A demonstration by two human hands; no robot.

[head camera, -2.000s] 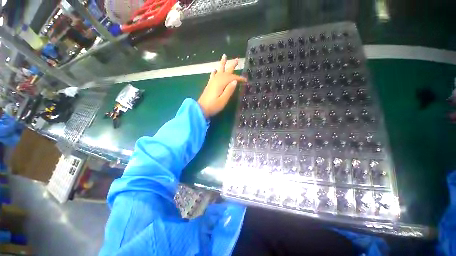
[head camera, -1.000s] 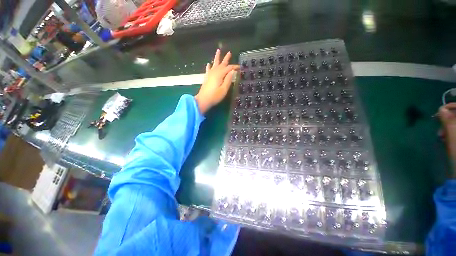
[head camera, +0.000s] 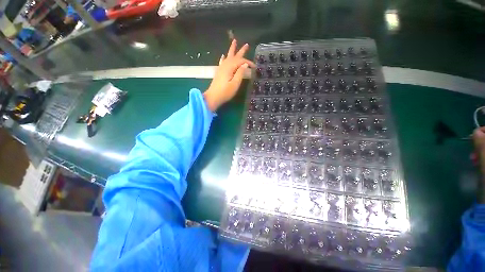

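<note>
A large clear blister tray (head camera: 319, 151) lies on the green bench, with dark shiny component assemblies in its grid of pockets and a glare band across its lower part. My left hand (head camera: 228, 74) is open, fingers spread, beside the tray's upper left edge, a fingertip at or near the rim. My right hand (head camera: 479, 143) is cut off by the right edge of the picture. A thin tip, perhaps tweezers (head camera: 466, 138), points left from it towards a small dark pile (head camera: 442, 132) on the green mat. The grip itself is mostly hidden.
A silver bag with dark leads (head camera: 108, 99) lies on the bench at left. Another clear tray (head camera: 59, 114) and dark items are farther left. A red basket (head camera: 134, 8) and a clear tray (head camera: 220, 3) are at the top. The tray overhangs the near bench edge.
My right hand has come into view at the right edge, near the dark pile. My left hand stays by the tray's upper left edge. The camera view has shifted.
</note>
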